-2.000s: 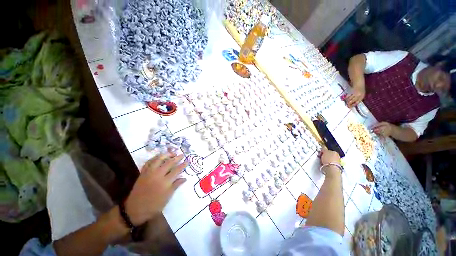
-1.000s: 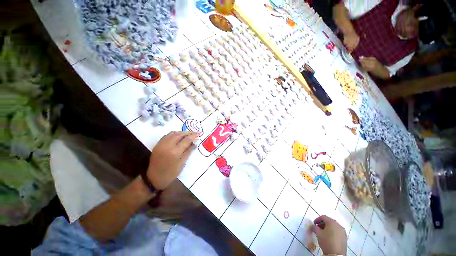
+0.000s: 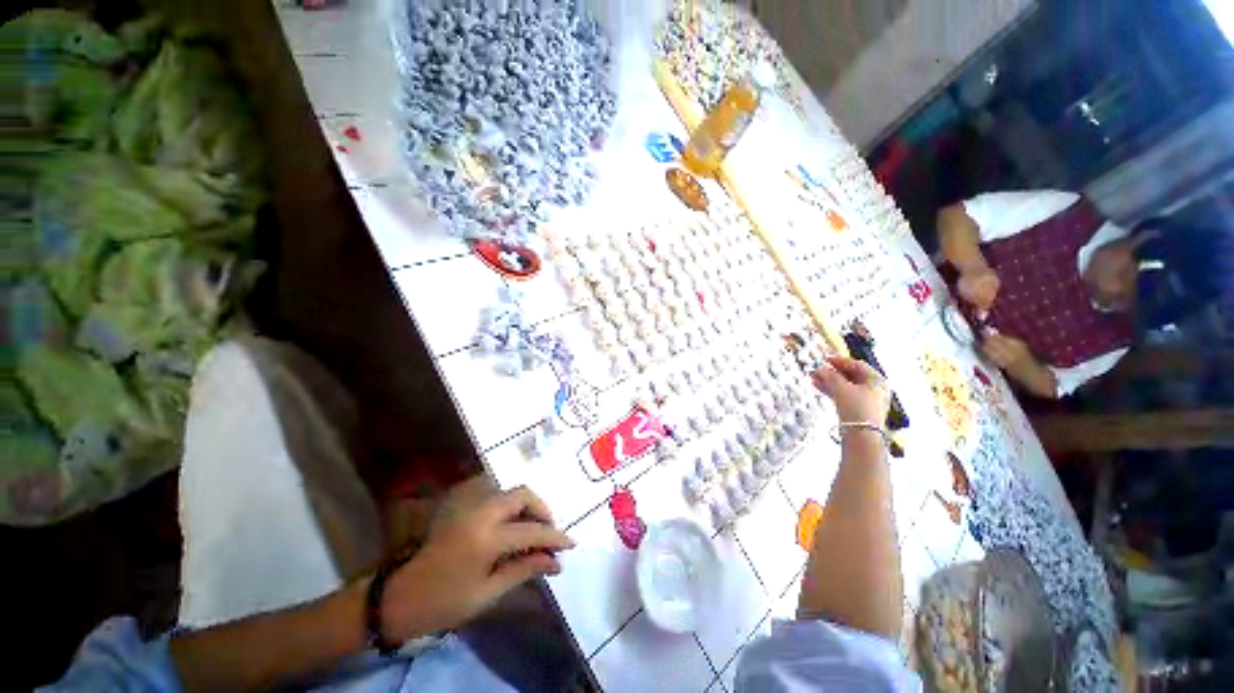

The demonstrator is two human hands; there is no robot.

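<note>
Small joined pieces point(image 3: 738, 447), grey-white above and cream below, stand in long rows mid-table. My right hand point(image 3: 853, 393) reaches over the table to the far end of the rows, beside the yellow rod; whether a piece is between its fingertips is too small to tell. My left hand point(image 3: 494, 555) is at the near table edge, fingers slightly bent and apart, with nothing visible in it. A small white round dish point(image 3: 677, 575) sits between my arms. Loose grey parts point(image 3: 508, 339) lie left of the rows.
A grey heap in clear plastic point(image 3: 501, 108) lies far left. The yellow rod point(image 3: 778, 251) crosses the table, with an amber bottle point(image 3: 721, 129) and a black-handled tool point(image 3: 863, 355). A clear tub point(image 3: 988, 630) is at right. Another worker point(image 3: 1056, 278) sits across, near yellow-orange parts point(image 3: 949, 395).
My right hand has moved from the near right of the table to the far end of the rows. My left hand has drawn back to the table edge. The camera view has shifted.
</note>
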